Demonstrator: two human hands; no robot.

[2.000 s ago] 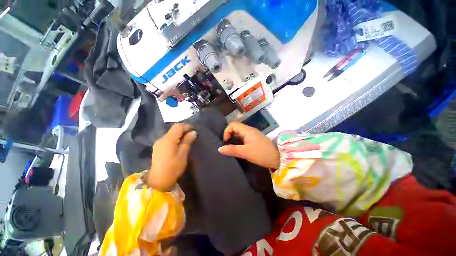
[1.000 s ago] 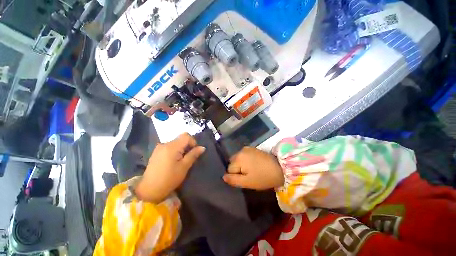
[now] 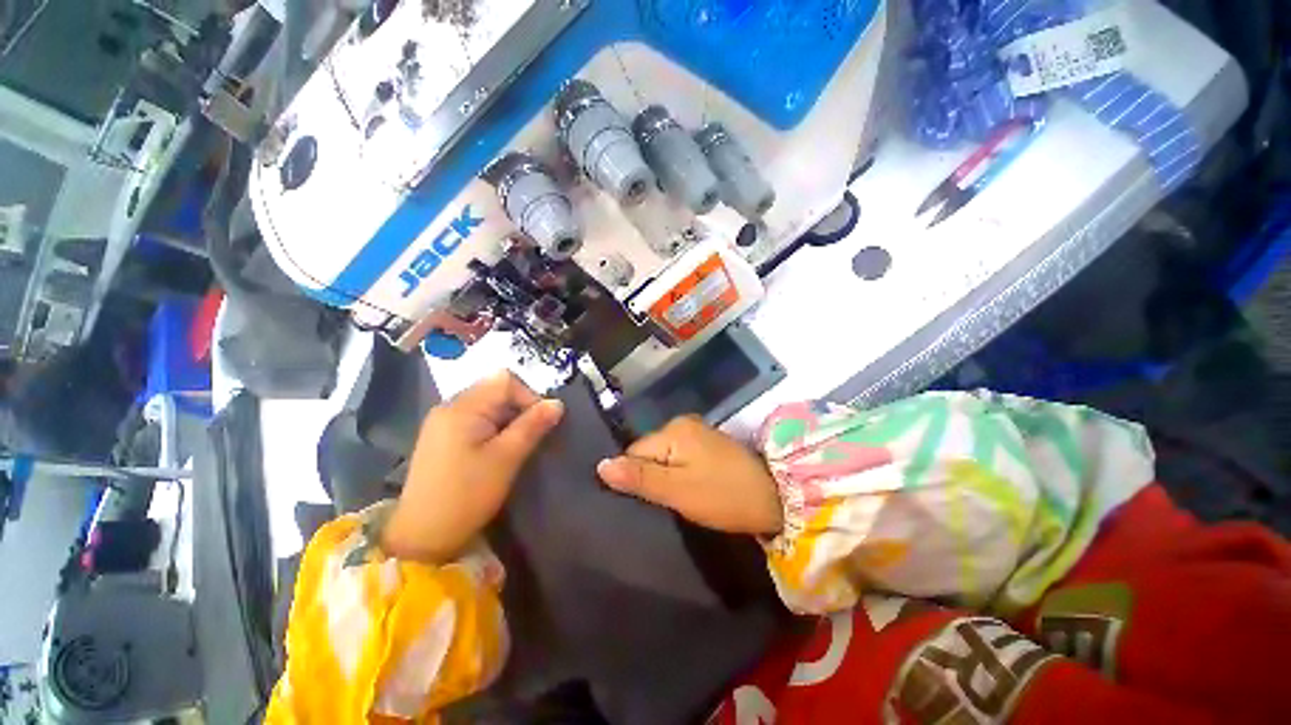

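Observation:
A dark grey garment piece [image 3: 602, 552] runs from the needle area [image 3: 559, 347] of the white and blue overlock machine [image 3: 425, 227] down into my lap. My left hand [image 3: 474, 460] pinches the cloth on its left side, just below the needle area. My right hand [image 3: 694, 475] holds the right edge of the cloth, thumb on top, beside the bed plate [image 3: 708, 383]. The cloth's upper end reaches the presser foot; the exact point under the foot is hard to make out.
Grey tension dials [image 3: 602, 149] and a front cover with an orange label [image 3: 697, 300] are above my hands. Red and dark snips [image 3: 974, 173] and blue striped cloth with a white tag [image 3: 1065, 60] lie right. More grey cloth [image 3: 262, 340] lies left.
Over the two seconds, both hands and the cloth's top end have come into line with the needle area, where more of the bed plate shows. My right thumb now extends along the cloth. The view has shifted.

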